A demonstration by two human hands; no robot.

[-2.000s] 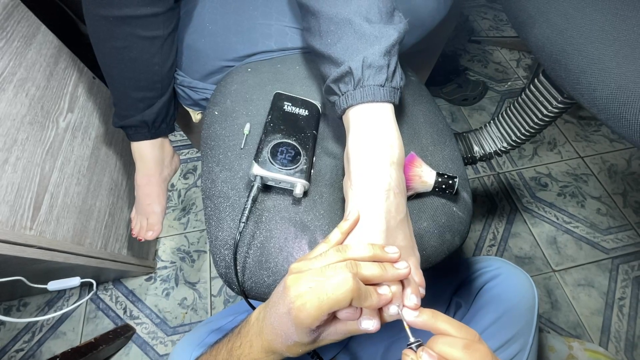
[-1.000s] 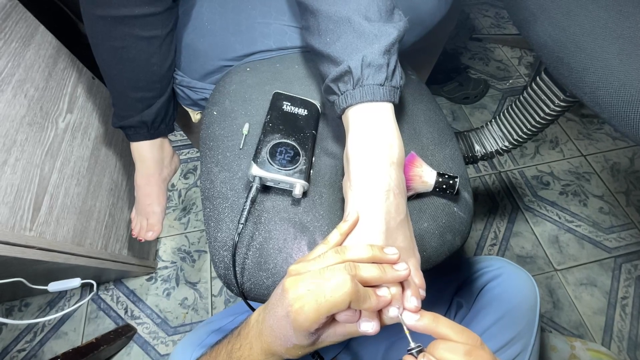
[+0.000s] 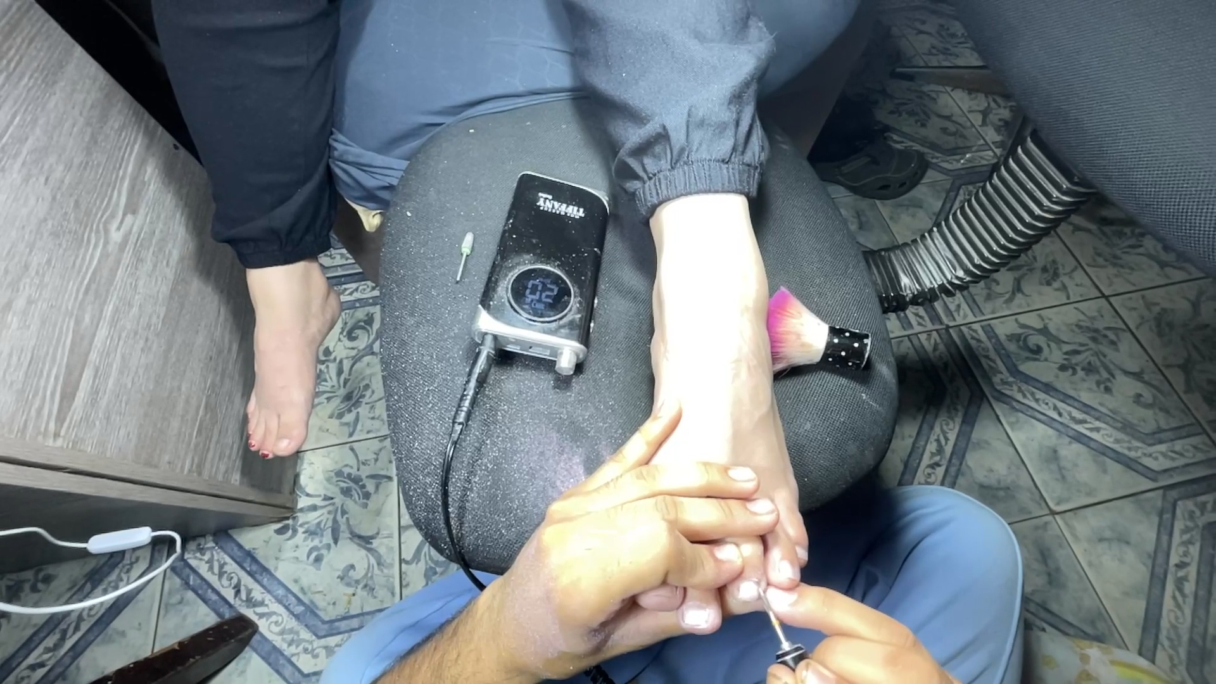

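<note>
Another person's bare foot [image 3: 717, 342] rests on a dark grey padded seat [image 3: 513, 475]. My left hand [image 3: 636, 551] is closed around its toes, fingers across the top. My right hand [image 3: 845, 636], at the bottom edge, grips a nail drill handpiece [image 3: 788, 654], its thin metal bit touching or very near a toenail. The drill's body is mostly hidden. Left of the foot lies a black drill control unit [image 3: 546, 256] with a lit display and a cord; beside it is a loose drill bit [image 3: 465, 255]. A pink and white dust brush [image 3: 817, 334] lies right of the foot.
The person's other foot [image 3: 290, 361] is on the patterned tile floor at left, beside a wooden cabinet [image 3: 104, 285]. A white cable [image 3: 119, 540] lies low at left. A ribbed black hose [image 3: 988, 223] runs at right, near a dark shoe [image 3: 874, 169]. Pale dust covers the seat.
The handpiece in my right hand has tilted slightly. My left hand keeps its hold on the toes, and the things on the seat have not moved.
</note>
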